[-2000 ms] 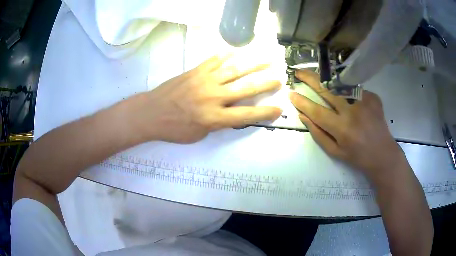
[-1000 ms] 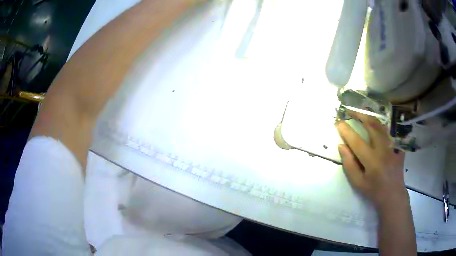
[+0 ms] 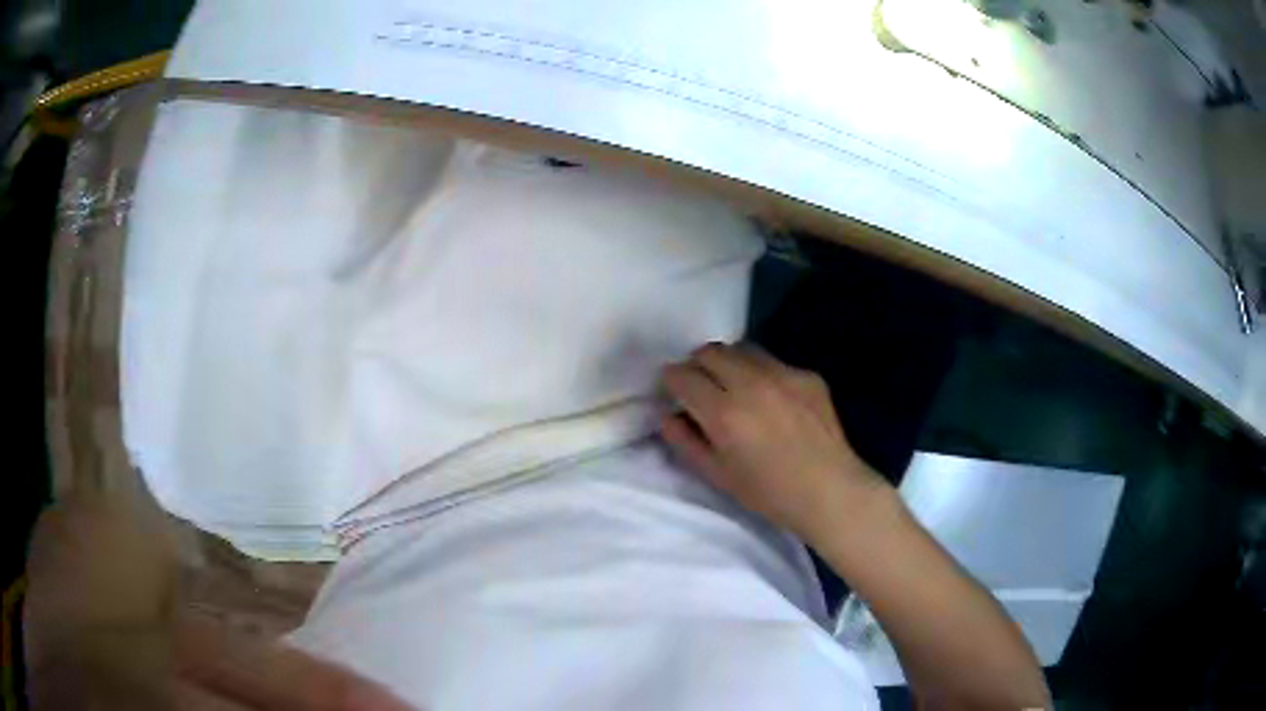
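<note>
White fabric panels (image 3: 236,320) lie in a stack across the lap and over a brown cardboard box (image 3: 86,327) at the left. My right hand (image 3: 750,424) is at the right end of the layered fabric edges, fingers bent, with an edge between thumb and fingers. My left hand (image 3: 208,667) is blurred at the lower left, low over the box and the wearer's white clothing; its fingertips are not clear, and I cannot tell if it holds anything.
The white machine table (image 3: 583,70) with its printed ruler scale curves across the top. A thin silver tool (image 3: 1240,299) lies at its right edge. A pale flat sheet (image 3: 1020,521) is below the table at the right. A yellow tube or bar (image 3: 104,81) is at the upper left.
The view has turned down from the table to the lap. My right hand has left the presser foot and is at the lap fabric. My left hand has come down to the lower left.
</note>
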